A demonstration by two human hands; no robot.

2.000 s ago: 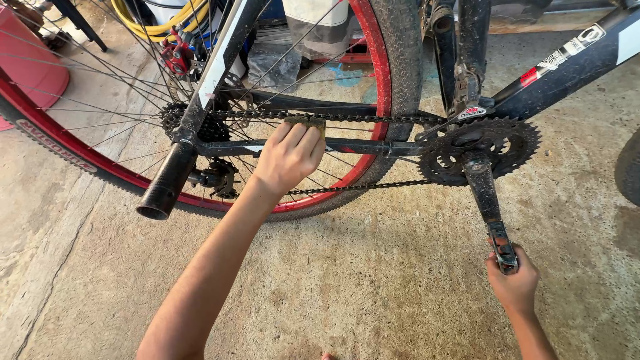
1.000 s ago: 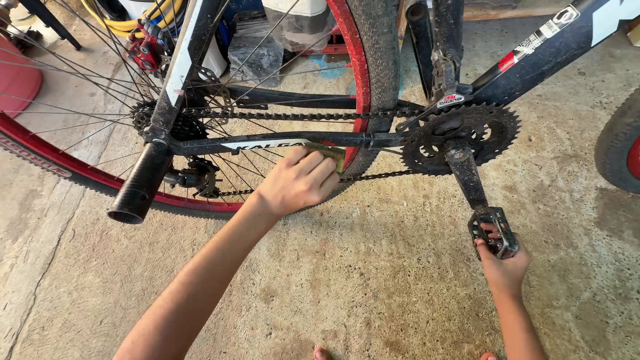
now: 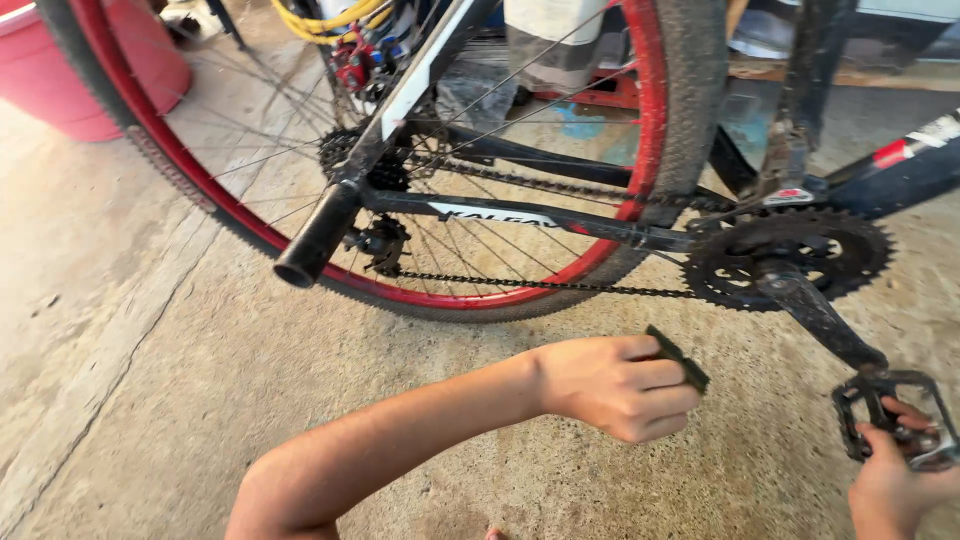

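My left hand is closed on a dark green scouring pad, held over the concrete floor, below the bicycle chain and apart from it. At the right, my right hand grips the black bicycle pedal at the end of the crank arm. The crank joins the dark, toothed chainring. From there the chain runs left to the rear derailleur and the cassette. Above the lower run of chain lies the black and white chainstay.
The rear wheel's red rim and knobby tyre rise behind the frame. A black tube sticks out at the rear axle. A pink tub stands upper left, near a coiled yellow hose. The concrete floor has a crack.
My left hand with the pad has moved from the chain and chainstay, down and right, off the bicycle. My right hand still holds the pedal, and the crank has turned somewhat.
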